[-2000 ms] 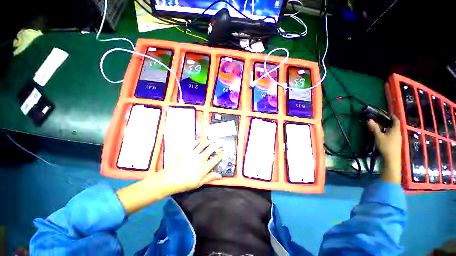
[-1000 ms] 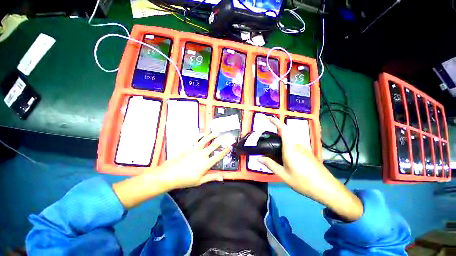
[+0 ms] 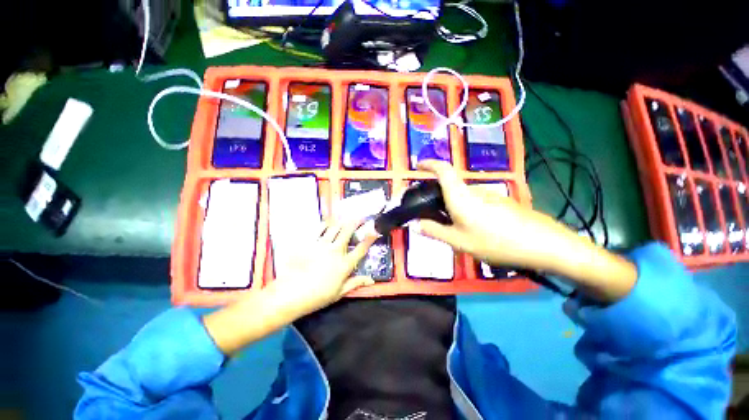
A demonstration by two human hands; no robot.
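Observation:
The orange-red phone tray (image 3: 187, 238) lies in front of me with two rows of smartphones. Its far row shows coloured screens, such as the purple-blue phone (image 3: 366, 127). Most near-row phones have white screens, such as the leftmost phone (image 3: 229, 234). The near row's middle phone (image 3: 377, 264) lies back side up with white stickers. My left hand (image 3: 316, 267) rests over the second near phone, its fingertips reaching the middle one. My right hand (image 3: 472, 215) holds the black barcode scanner (image 3: 408, 207) over the middle phone, its head near my left fingertips. A white cable (image 3: 246, 102) loops over the tray.
A second tray (image 3: 649, 164) of dark phones is at the right. A loose black phone (image 3: 52, 199) and a white strip (image 3: 66, 134) lie at the left. The monitor (image 3: 328, 10) stands behind the tray. Black cords (image 3: 567, 189) lie between the trays.
My right hand has come from beside the right tray to the front tray with the scanner, now angled closer to the middle phone. My left hand stays on the near row.

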